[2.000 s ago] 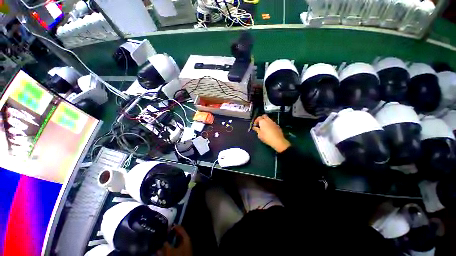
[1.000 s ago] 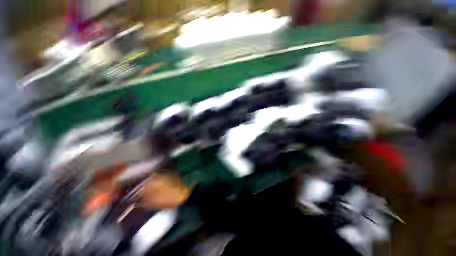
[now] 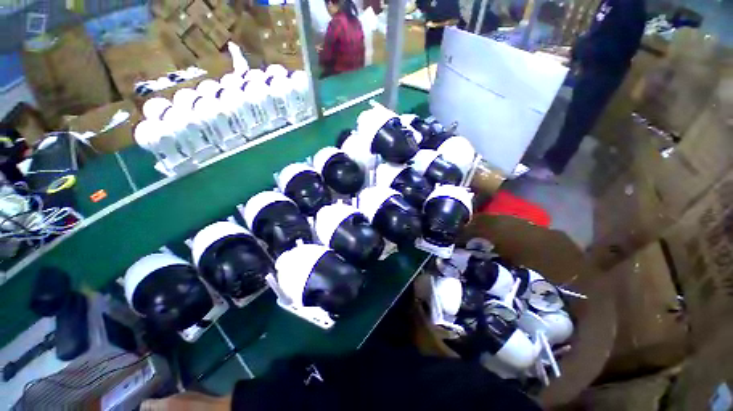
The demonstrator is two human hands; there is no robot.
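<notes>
Dome cameras with white shells and glossy black fronts stand in rows on the green bench; the nearest [image 3: 321, 281] is at the centre, and another [image 3: 169, 293] is at the left end of the row. My right hand [image 3: 186, 401] shows only as a strip at the bottom edge, beside my dark sleeve; its fingers and anything in them cannot be made out. A thin dark stick [image 3: 229, 357] shows on the bench above it. My left hand is out of the picture.
A carton [image 3: 599, 321] of loosely piled cameras is right of the bench. A white box with a black device [image 3: 72, 325] is lower left. White camera housings [image 3: 225, 108] stand beyond the bench. A person in dark clothes [image 3: 599, 80] stands behind a white board [image 3: 494, 96]; another person [image 3: 341, 44] wears red.
The view has swung right, past motion blur. The monitor, mouse and my left hand have left the picture; the carton and people have come in. My right hand is now cut off at the bottom.
</notes>
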